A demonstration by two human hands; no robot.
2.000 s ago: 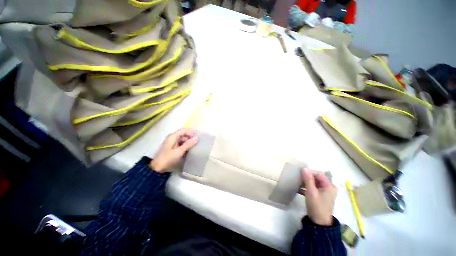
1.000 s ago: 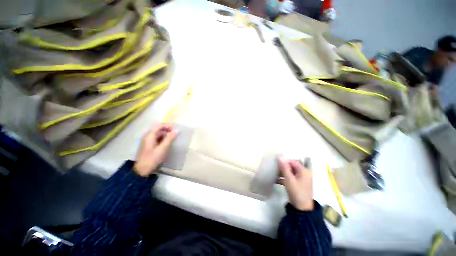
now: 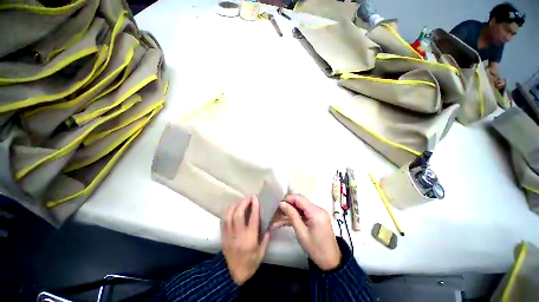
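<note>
A beige tote bag (image 3: 216, 171) lies on the white table in front of me with its base facing me. A greyer corner patch (image 3: 171, 151) shows at its left end. Another corner patch (image 3: 270, 203) at its right end is bent up between my hands. My left hand (image 3: 243, 239) lies on the bag beside this patch, fingers pressed against it. My right hand (image 3: 310, 227) pinches the bag's right corner with thumb and fingers. Yellow edging (image 3: 204, 109) shows beyond the bag. What lies under my fingertips is hidden.
Tote bags with yellow edging are piled left (image 3: 88, 100) and right (image 3: 384, 76). Right of my hands lie slim tools (image 3: 344, 197), a yellow pencil (image 3: 387, 206), a small block (image 3: 385, 235) and a pot (image 3: 405, 187). A tape roll (image 3: 228, 8) lies at the far end. A person is at upper right.
My left hand has left the bag's left end and moved right, beside my right hand. The right corner patch is now bent up. The view has shifted right, and the slim tools now show.
</note>
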